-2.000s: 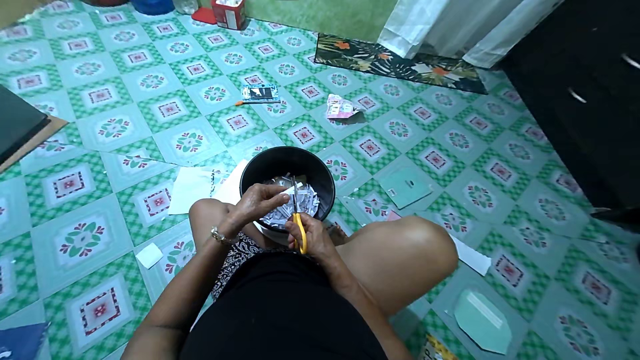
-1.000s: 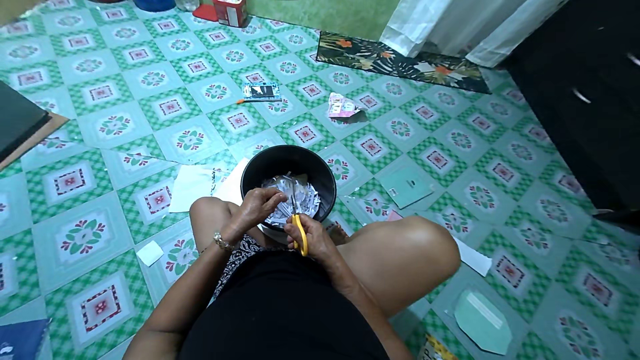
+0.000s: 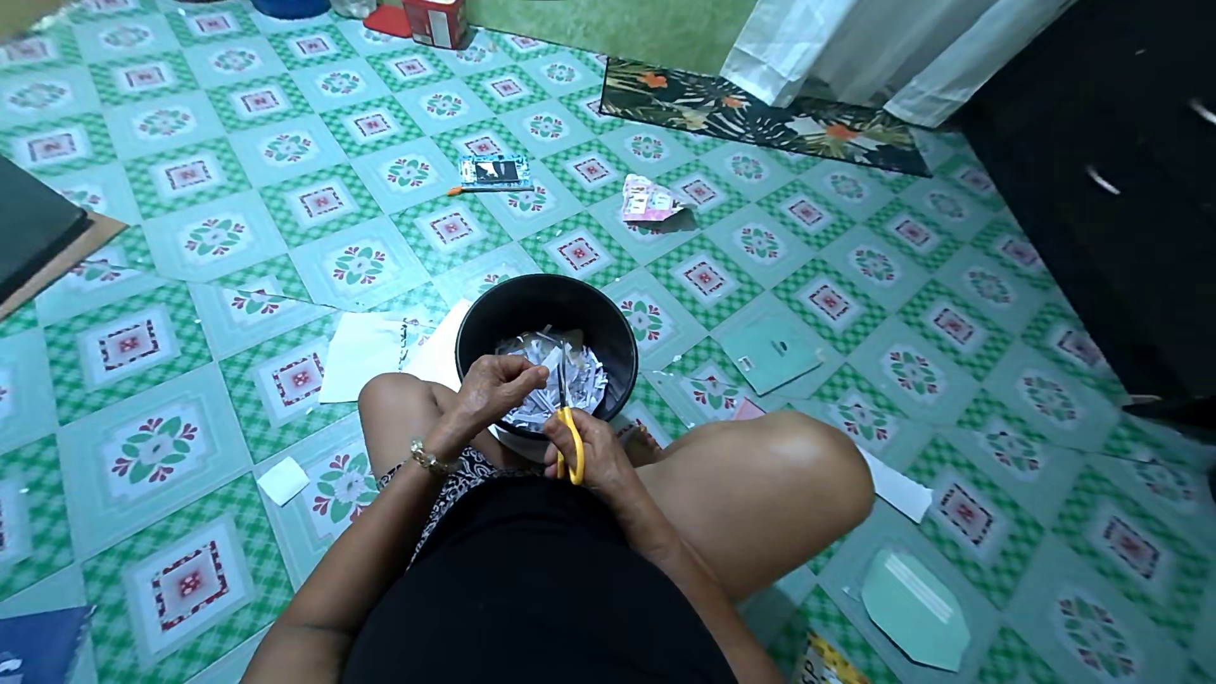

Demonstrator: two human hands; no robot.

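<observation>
A black round bucket (image 3: 622,351) stands between my bent legs, with many cut white paper strips (image 3: 584,380) in it. My right hand (image 3: 594,451) holds yellow-handled scissors (image 3: 576,446), their blades pointing away from me over the bucket. Above the bucket's near left part, my left hand (image 3: 501,385) pinches a small piece of white paper (image 3: 551,359) close to the blades. Whether the blades touch the paper is too small to tell.
White paper sheets (image 3: 366,356) lie left of the bucket, a green folder-like sheet (image 3: 768,353) right of it. Farther off are a crumpled pink-white paper (image 3: 648,199), an orange-tipped pen or brush (image 3: 489,189) and a floral mat (image 3: 760,119). A dark cabinet (image 3: 1092,190) stands right.
</observation>
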